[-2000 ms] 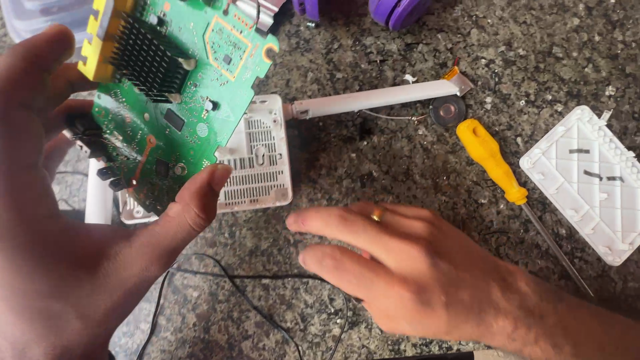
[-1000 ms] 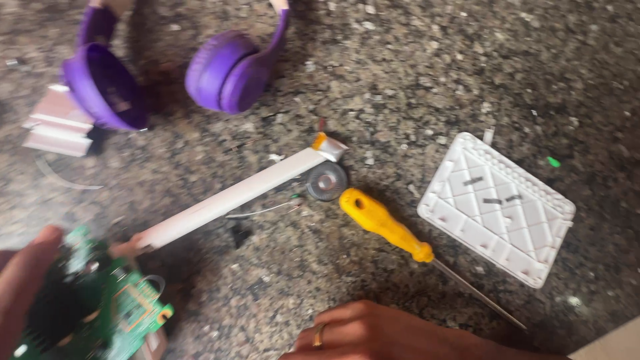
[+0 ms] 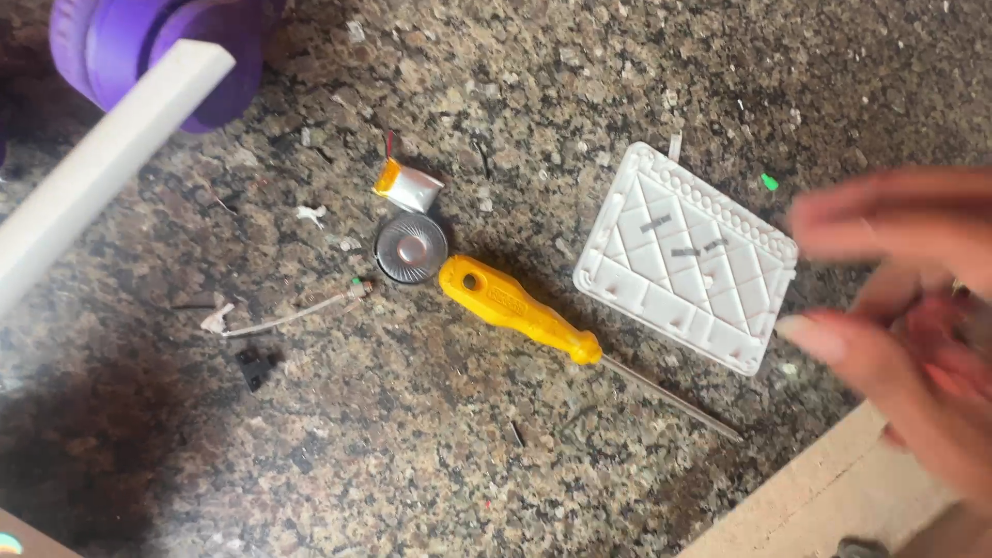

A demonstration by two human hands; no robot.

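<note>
My right hand [image 3: 907, 310], blurred, is at the right edge with thumb and fingers apart beside a white plastic cover [image 3: 690, 260]; nothing shows between them. Left of the cover lies a screwdriver with a yellow handle [image 3: 519, 310], its metal shaft pointing to the lower right. A round metal speaker driver [image 3: 411, 248] sits by the handle's end, just below a small silver battery pouch [image 3: 411, 186] with orange tape. At the left a long white plastic strip [image 3: 116, 163] slants up over the purple headphones. My left hand is out of view.
Purple headphones [image 3: 186, 62] are at the top left. A short cable [image 3: 287, 318] and a small black part [image 3: 252, 368] lie on the speckled granite counter. A small green piece [image 3: 769, 181] is right of the cover. A beige edge [image 3: 821, 480] crosses the lower right.
The view has shifted. My left hand and the green circuit board, seen earlier, are out of view. The white strip's end is now apart from the battery. My right hand has moved beside the white cover.
</note>
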